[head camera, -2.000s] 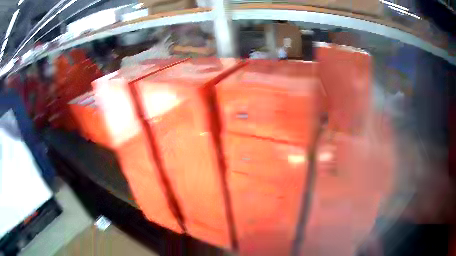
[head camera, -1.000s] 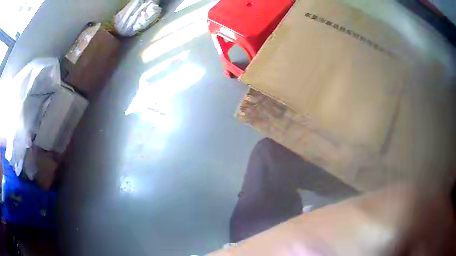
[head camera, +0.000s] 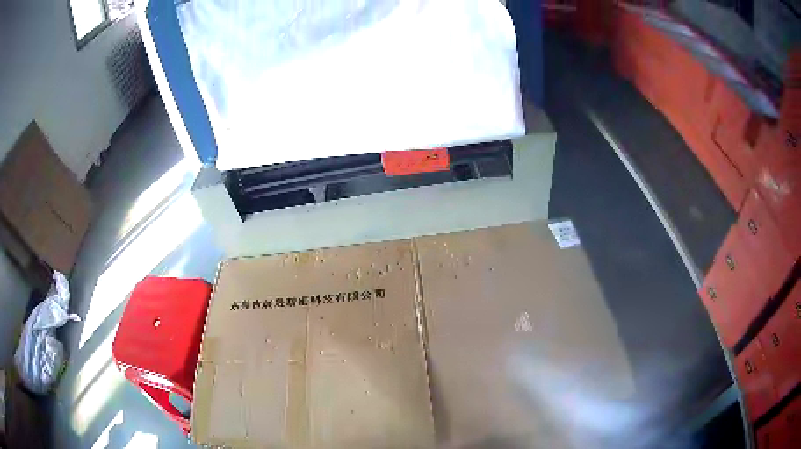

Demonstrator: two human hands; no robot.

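An orange box [head camera: 416, 162] shows in the dark slot of the machine outlet [head camera: 378, 209], right of the slot's middle, under a white cloth [head camera: 360, 79]. In front of the outlet lies a flattened cardboard sheet [head camera: 351, 351] with a centre crease, black print and a white sticker at its far right corner. A pale blurred patch lies over its lower right part; I cannot tell what it is. Neither of my hands can be made out in the picture.
A red plastic stool [head camera: 162, 324] stands at the cardboard's left edge. Stacked orange boxes [head camera: 755, 263] line the right side, beside a curved metal edge [head camera: 654, 197]. At the left are a brown carton [head camera: 48, 197] and a white bag [head camera: 41, 342] by the wall.
The view has swung from the floor and cardboard to the machine outlet. The blurred skin-toned shape at the lower right and the dark-clad leg are out of view.
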